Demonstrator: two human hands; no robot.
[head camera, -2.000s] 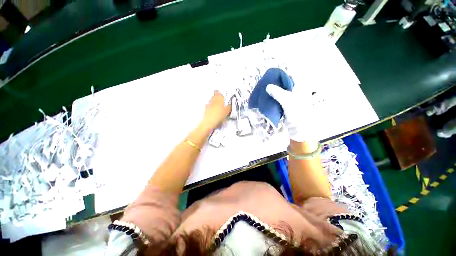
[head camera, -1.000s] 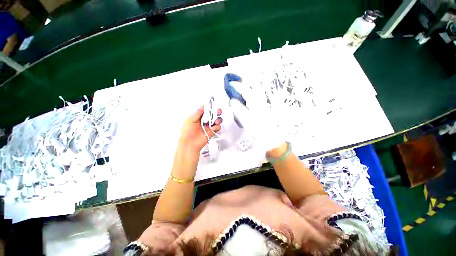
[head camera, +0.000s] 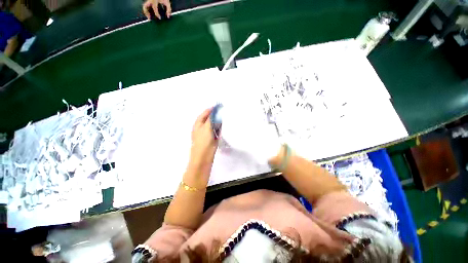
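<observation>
My bare left hand (head camera: 204, 128) is closed at the blue wiping cloth (head camera: 217, 114) above the white sheets. Any part inside the cloth is hidden. My gloved right hand (head camera: 246, 128) is beside it and blends into the white sheet, so its fingers and grip cannot be made out. A white cord (head camera: 241, 50) sticks up past the sheets' back edge; its lower end is lost against the white. A loose heap of white corded parts (head camera: 295, 97) lies to the right, and a larger tangled heap (head camera: 61, 156) lies at the left.
A white bottle (head camera: 373, 33) stands at the back right. A blue bin (head camera: 397, 205) of white corded parts is below the bench's right edge, with a brown stool (head camera: 433, 164) beyond. Another person's hand (head camera: 156, 7) is at the top. Clear plastic bags (head camera: 90, 244) lie lower left.
My hands have come together, with the cloth now at my left fingers. The white parts at my left hand are no longer visible. The raised cord and the other person's hand have appeared.
</observation>
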